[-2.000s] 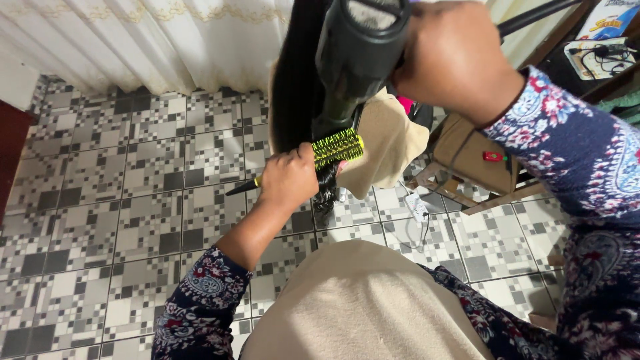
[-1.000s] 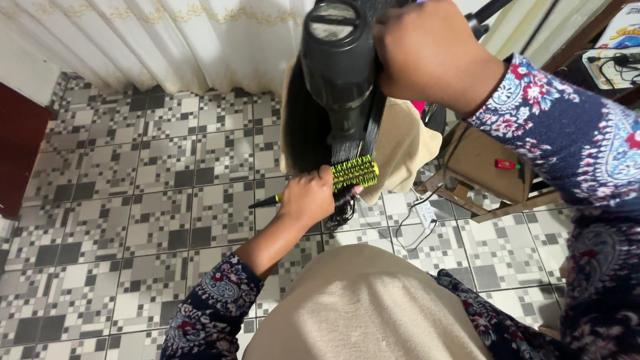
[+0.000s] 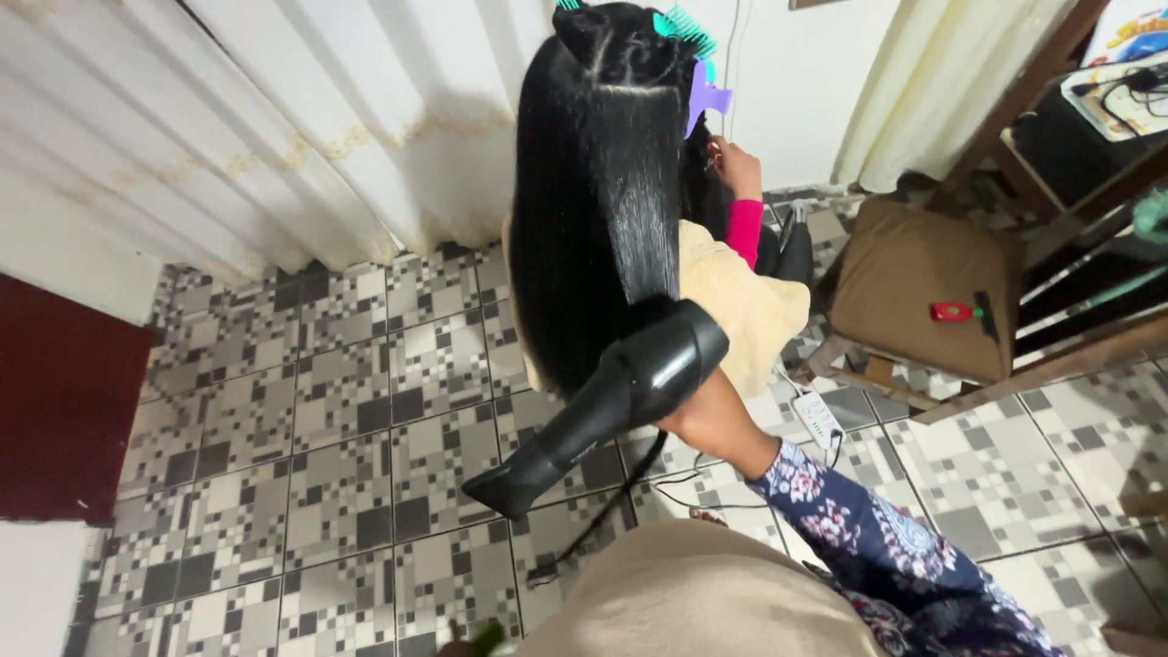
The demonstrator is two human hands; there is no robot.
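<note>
My right hand (image 3: pixel 707 415) is shut on a black hair dryer (image 3: pixel 662 360), whose nozzle points down and left. The dryer is in front of the lower ends of a seated person's long, straight black hair (image 3: pixel 639 182). Teal hair clips (image 3: pixel 684 32) and a purple hair clip (image 3: pixel 705 96) hold the upper sections, below which runs a straight parting. A beige towel (image 3: pixel 748 301) covers the person's back. At the bottom edge, my left hand (image 3: pixel 452 646) is mostly cut off and blurred, with the green round hairbrush (image 3: pixel 488 637) partly visible at it.
The person's hand (image 3: pixel 737 169), in a pink sleeve, is beside the hair. To the right stands a wooden chair with a brown cushion (image 3: pixel 922 274), bearing a small red item (image 3: pixel 951 312). A white power strip (image 3: pixel 818 418) and cables lie on the tiled floor. White curtains (image 3: pixel 319 119) hang behind.
My left hand and the round brush have moved away from the hair to the bottom edge. My right hand has lowered the dryer and turned its nozzle away. The view now takes in the person's head.
</note>
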